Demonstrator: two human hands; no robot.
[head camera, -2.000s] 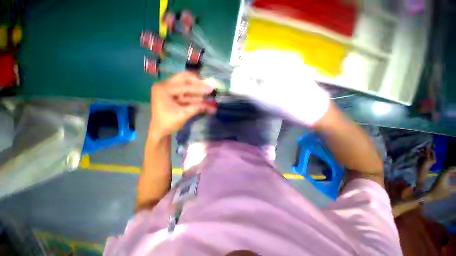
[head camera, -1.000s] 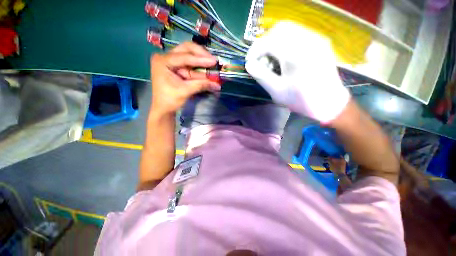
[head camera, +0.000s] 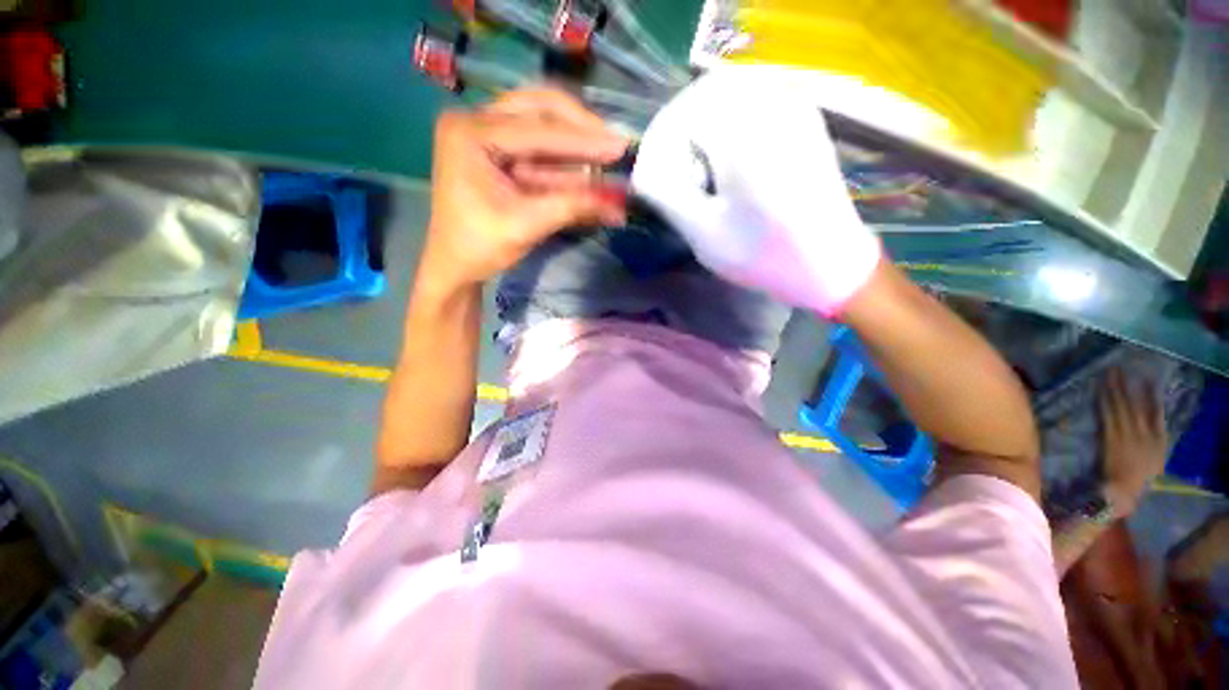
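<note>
My bare left hand holds a small red and black connector housing between thumb and fingers at the bench edge. My right hand, in a white knitted glove with a pink cuff, is close against the housing; its fingertips are blurred and hide the wire ends, so I cannot tell what they grip. Part-built harnesses with red-black connectors lie on the green bench beyond my left hand, their pale wire tails running right behind the glove.
A white compartment tray stands at the right with yellow wires and red wires. Loose wires lie below it. Blue stools stand on the floor. Another person's hand shows at the right.
My right hand has moved left, closing up to the connector in my left hand. The view has shifted, so the bench and its connectors sit higher in the picture.
</note>
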